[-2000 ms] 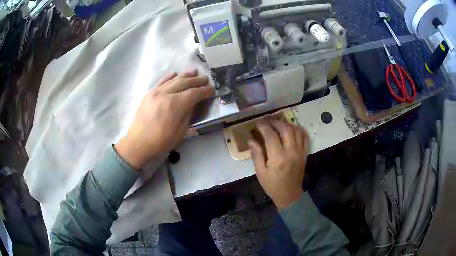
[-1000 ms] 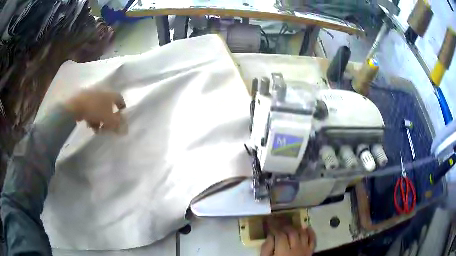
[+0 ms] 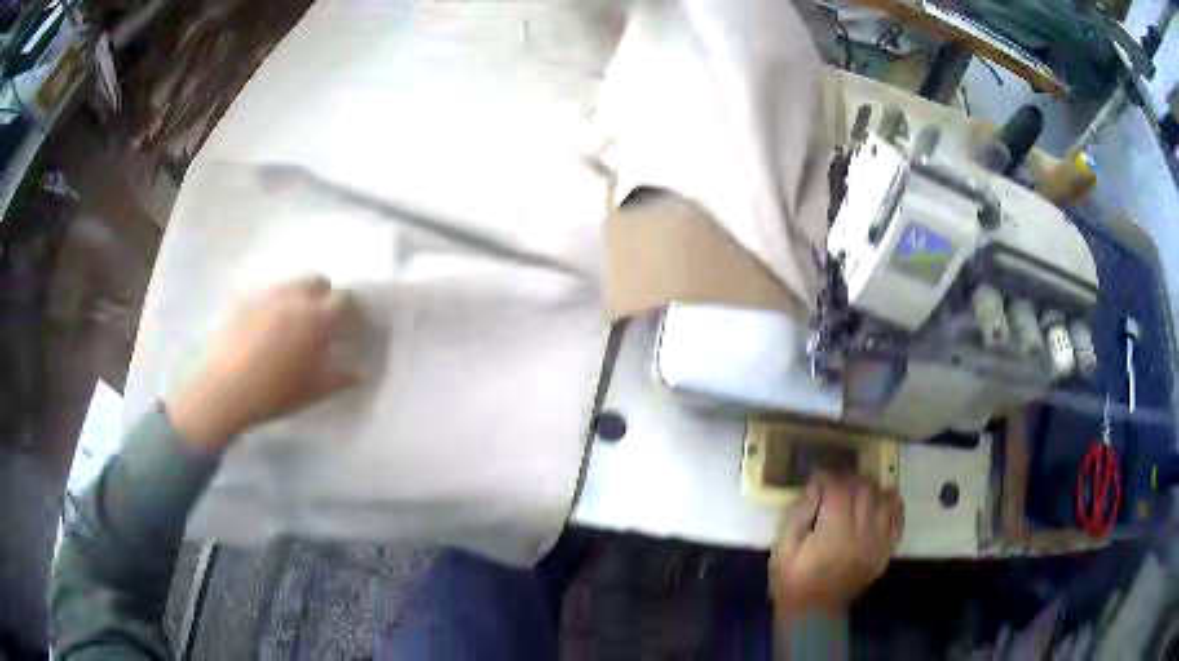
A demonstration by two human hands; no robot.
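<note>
A large pale beige-grey fabric panel point(image 3: 478, 368) covers the table's left side and hangs over its front edge. A raised fold beside the machine shows its brown underside. My left hand point(image 3: 285, 355) is blurred on the panel's left part, fingers curled; whether it grips the cloth cannot be told. My right hand point(image 3: 834, 536) rests with curled fingers at the front of the cream table recess point(image 3: 763, 471); nothing shows in it. The white overlock machine point(image 3: 905, 252) stands right of the panel, its pale cloth plate point(image 3: 737, 362) uncovered.
Red-handled scissors point(image 3: 1099, 488) and a thin silver tool point(image 3: 1133, 364) lie right of the machine. Thread cones point(image 3: 1021, 133) stand behind it. Dark cloth point(image 3: 142, 245) is heaped at the left. A wooden-edged surface point(image 3: 957, 39) is at the back.
The view has shifted, so the machine sits further right. The panel has been drawn left, with a fold lifted beside the machine. My left hand's fingers have curled in; my right stays by the recess.
</note>
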